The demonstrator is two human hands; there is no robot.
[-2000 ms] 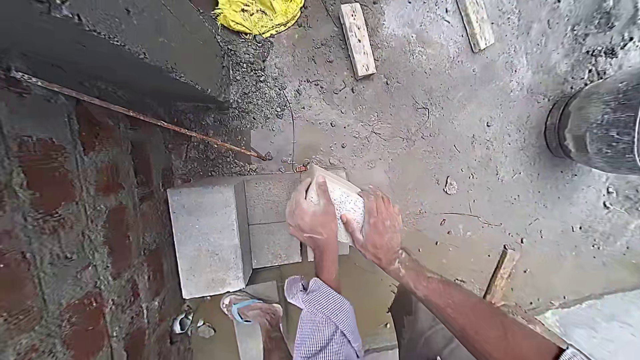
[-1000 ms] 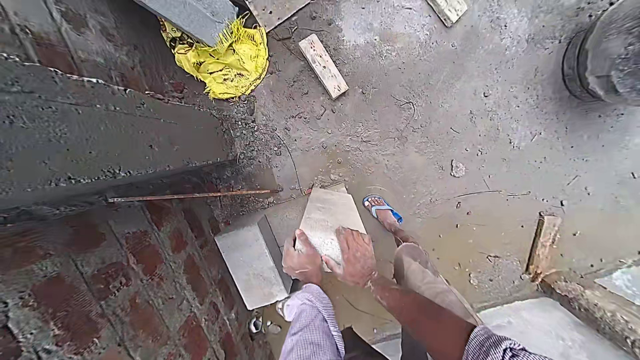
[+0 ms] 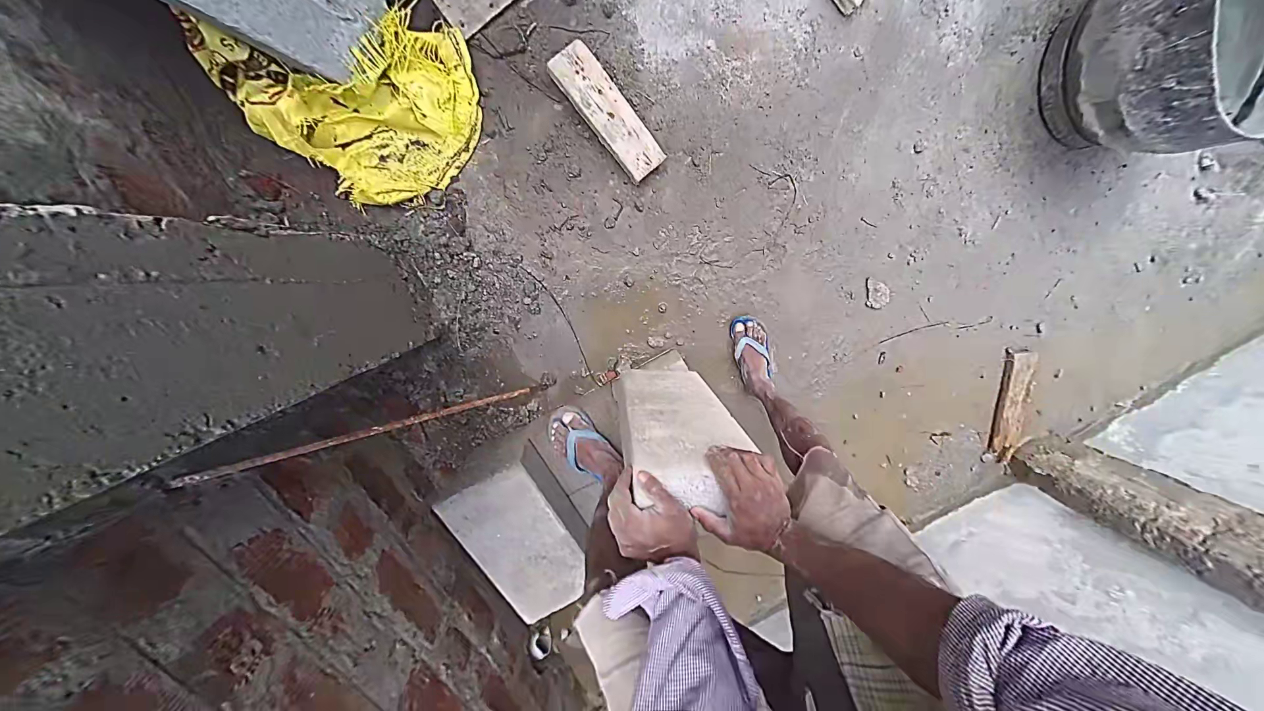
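Note:
Both hands hold a pale grey concrete block (image 3: pixel 681 420), one narrow face of it turned up toward me. My left hand (image 3: pixel 650 517) grips the block's near left corner, thumb against the near end. At the near right corner, my right hand (image 3: pixel 749 499) presses with its fingers over the edge. Below and left of the held block lies another pale block (image 3: pixel 518 541), close to the brick wall. My two sandalled feet (image 3: pixel 752 354) stand either side of the held block. The undersides of both hands are hidden.
A red brick wall (image 3: pixel 286 573) and a mortar-covered ledge (image 3: pixel 197 336) run along the left, with a rusty rod (image 3: pixel 365 432) beside them. A yellow woven sack (image 3: pixel 395 118), a wooden piece (image 3: pixel 605 111), an upright wood stub (image 3: pixel 1013 403) and a dark drum (image 3: pixel 1136 74) stand or lie around.
Two seconds ago the block was over other blocks by the wall; it has since been turned, still in both hands. One foot has come into sight on its right. The view has shifted.

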